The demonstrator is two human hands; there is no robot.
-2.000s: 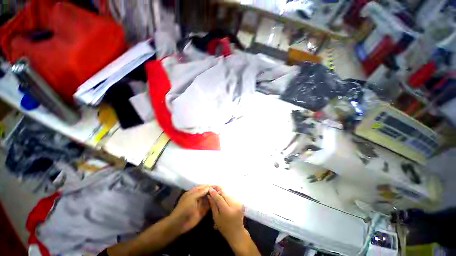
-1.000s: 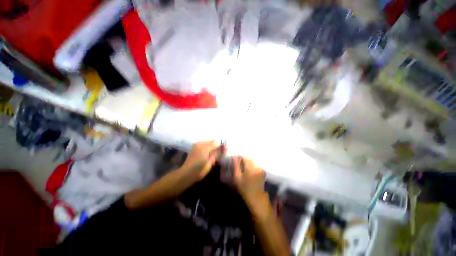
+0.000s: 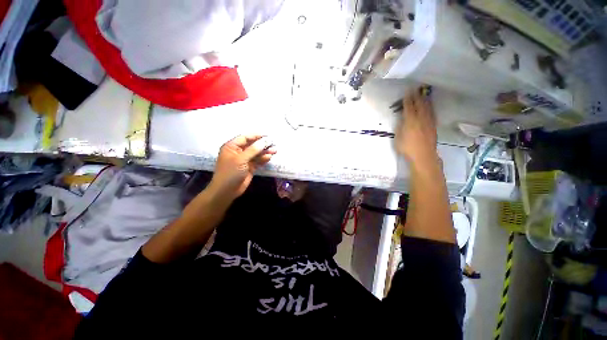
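Observation:
My left hand is above the front edge of the white machine table, thumb and fingertips pinched together. Whether a tiny piece is between them is too small to tell. My right hand reaches flat onto the table right of the needle area, its fingers over the thread snips. Short dark blades show left of the fingers and a bit of yellow at the fingertips; the grip is hidden. The sewing machine's metal needle area lies between and beyond the hands.
The red band and pale grey cloth lie on the table at left. The cream-white machine head stands at upper right. More grey cloth with red trim hangs below left. A small white tray is at the table's right end.
My hands were together at the table's front edge and are now apart. My right hand has moved right and forward to the snips; my left stays near the edge. The view has shifted and sharpened.

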